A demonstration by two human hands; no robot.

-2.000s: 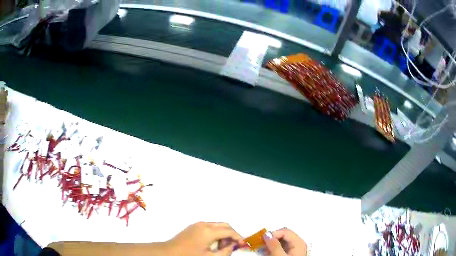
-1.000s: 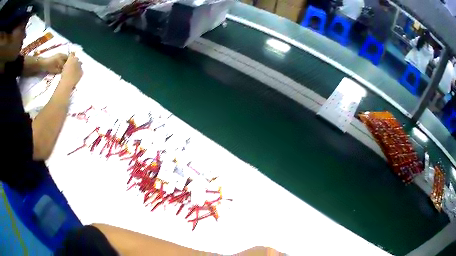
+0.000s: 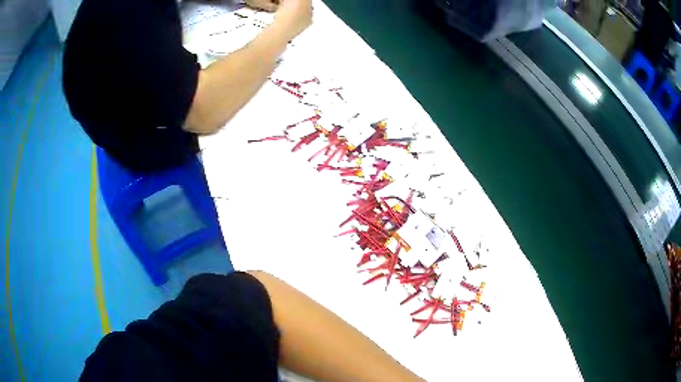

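Note:
A long pile of loose wired parts (image 3: 381, 224), with short red leads and white and orange-yellow pieces, lies on the white-covered bench (image 3: 276, 224). My left forearm and its black sleeve reach in from the bottom, nearer to me than the pile. My left hand is cut off by the bottom edge, so its state is hidden. My right hand is out of the picture.
A person in a black top (image 3: 131, 82) sits on a blue stool (image 3: 168, 216) at the far left, forearm over the bench. The dark green conveyor belt (image 3: 478, 127) runs along the right. A plastic-wrapped bundle (image 3: 500, 19) lies beyond it. Blue floor lies at left.
The view has swung left. The pile and the seated person have moved right in the picture. Both hands and the orange piece seen between them two seconds ago are out of view.

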